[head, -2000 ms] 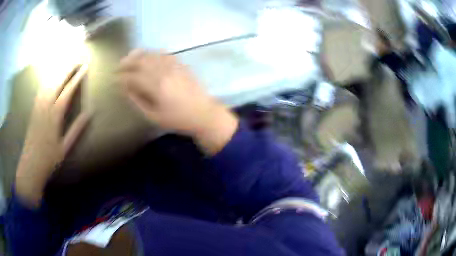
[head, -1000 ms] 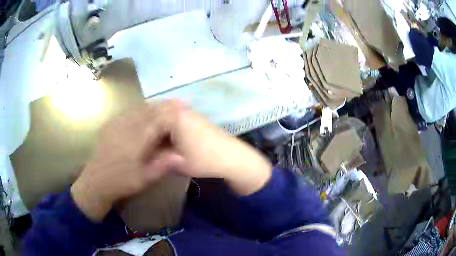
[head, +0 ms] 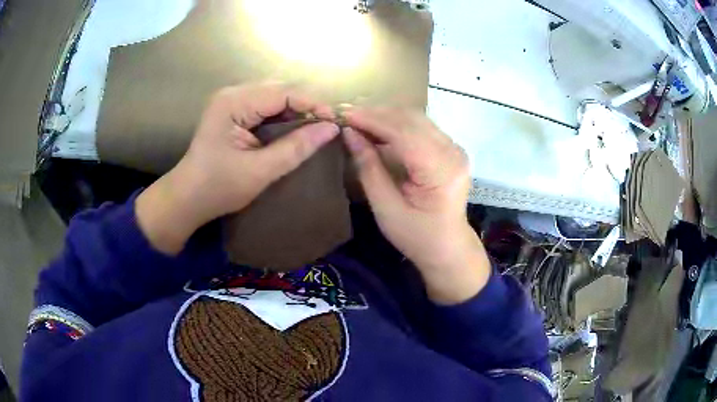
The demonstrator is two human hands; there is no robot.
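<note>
The khaki-brown trouser panel [head: 157, 86] lies on the white machine table under the bright lamp. A brown patch pocket [head: 295, 208] hangs from my fingertips in front of my chest, over the table's front edge. My left hand [head: 251, 145] pinches its top edge between thumb and fingers. My right hand [head: 409, 169] pinches the same edge at its right corner, its fingertips almost touching my left ones. The pocket's top corner is partly hidden by my fingers. The needle area is lost in the lamp glare.
A stack of cut pocket pieces [head: 652, 192] lies at the table's right end, beside white scraps [head: 609, 145]. A red-handled tool [head: 659, 90] lies behind them. More brown pieces [head: 599, 300] are below the table at right. A ruler-marked edge [head: 542, 202] runs along the front.
The view has shifted, so the table and panel sit differently in it. The hands, clasped and blurred before, are now apart at the wrists with fingertips together on the pocket's edge.
</note>
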